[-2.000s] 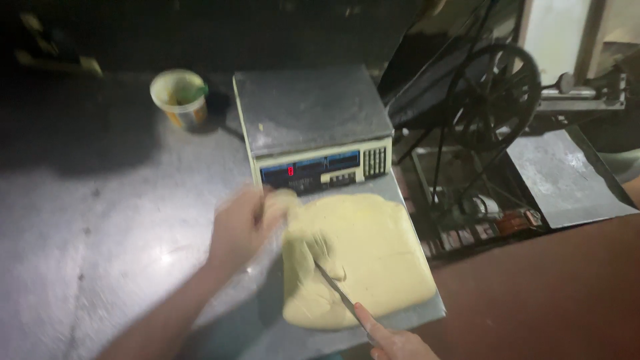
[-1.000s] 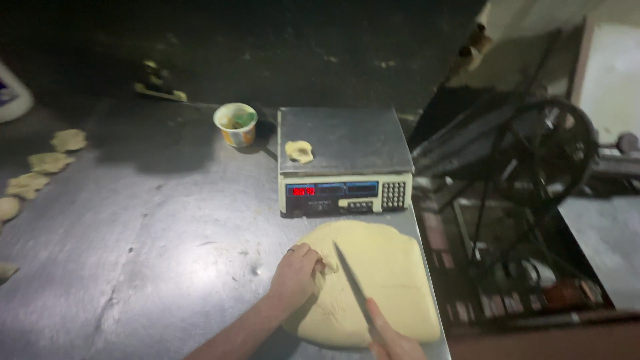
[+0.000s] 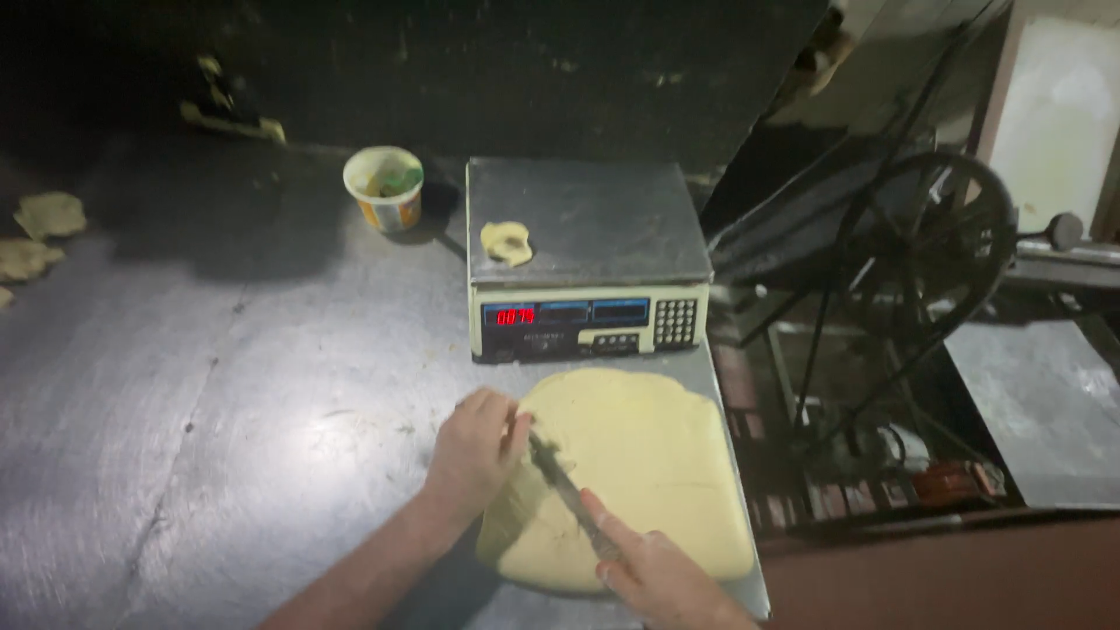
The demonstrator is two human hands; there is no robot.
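Observation:
A large slab of pale dough (image 3: 647,464) lies at the right edge of the metal table, in front of a digital scale (image 3: 595,219). My right hand (image 3: 656,569) grips a knife (image 3: 560,477), whose blade rests on the left part of the slab and points up and left. At the slab's upper left edge is my left hand (image 3: 477,442), its fingers closed on the dough near the blade's tip. A small torn piece of dough (image 3: 507,243) sits on the left side of the scale's plate, and the red display is lit.
Behind and left of the scale stands a plastic tub (image 3: 385,188) with something green inside. Several dough pieces (image 3: 51,215) lie on the metal table (image 3: 262,394) at far left. Right of the table are a spoked wheel (image 3: 927,245) and a metal sheet (image 3: 1041,402).
A dough piece now lies on the scale, where the oldest frame shows a bare plate. Since one second ago, the knife's tip has come down toward my left hand.

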